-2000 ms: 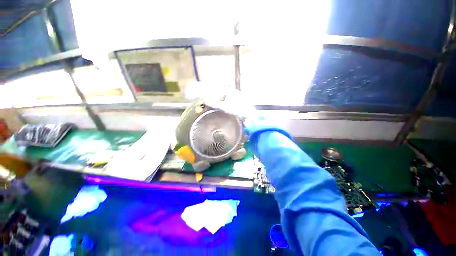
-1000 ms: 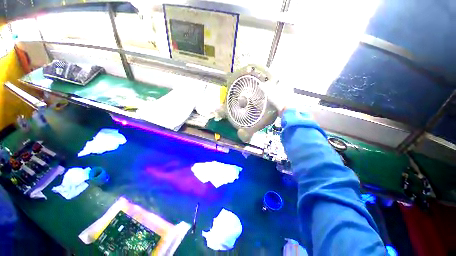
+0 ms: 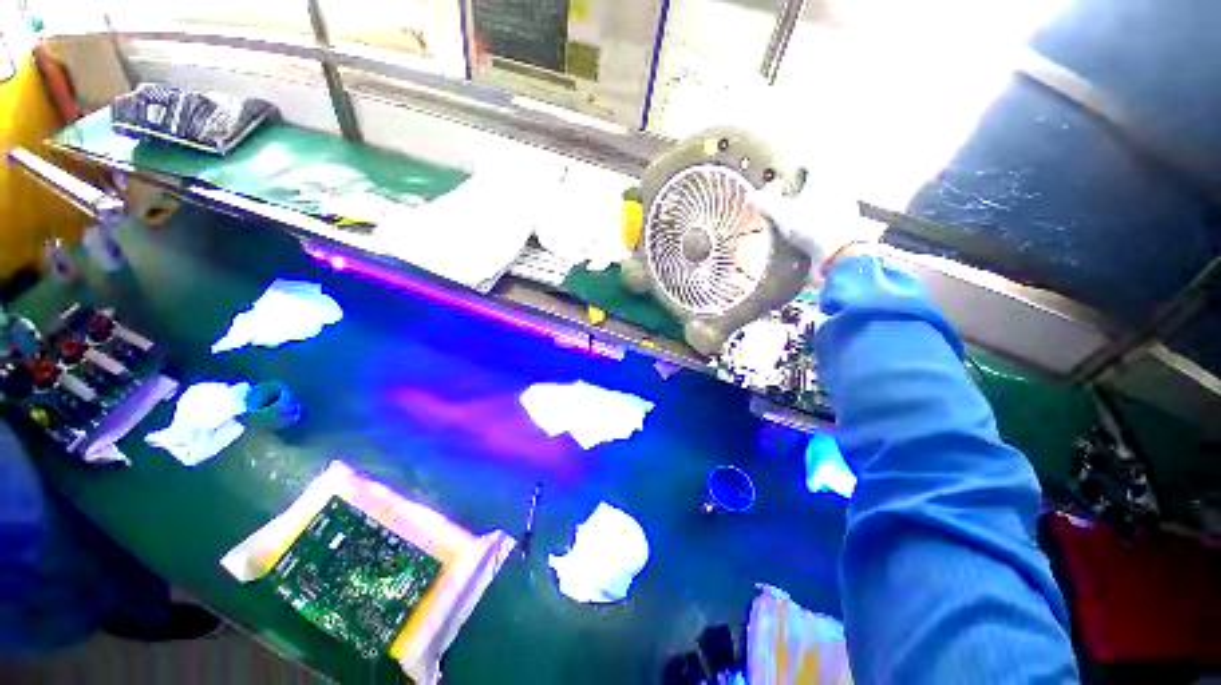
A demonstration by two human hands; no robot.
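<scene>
The desk fan (image 3: pixel 706 241), with a round grille in a grey-green animal-shaped body, stands on the shelf. My right hand (image 3: pixel 820 228), in a white glove, is at the fan's right side and upper edge. It is washed out by glare, so its finger closure cannot be told. The blue sleeve reaches up from the lower right. My left hand is out of the picture; blue cloth shows at the left edge. A green circuit board (image 3: pixel 355 573) lies on a white and yellow cloth (image 3: pixel 462 618) on the bench.
On the bench are crumpled wipes (image 3: pixel 600 554), a thin dark stick (image 3: pixel 532 519), a small cup (image 3: pixel 730 490), a round pot (image 3: pixel 272 404), a striped folded towel (image 3: pixel 793 642) and a board with tall parts (image 3: pixel 83 375). The shelf holds paper sheets (image 3: pixel 469 221) and another board (image 3: pixel 777 355).
The view has tilted down and shifted, bringing the bench and the green board into sight. My right hand stays at the fan's right side.
</scene>
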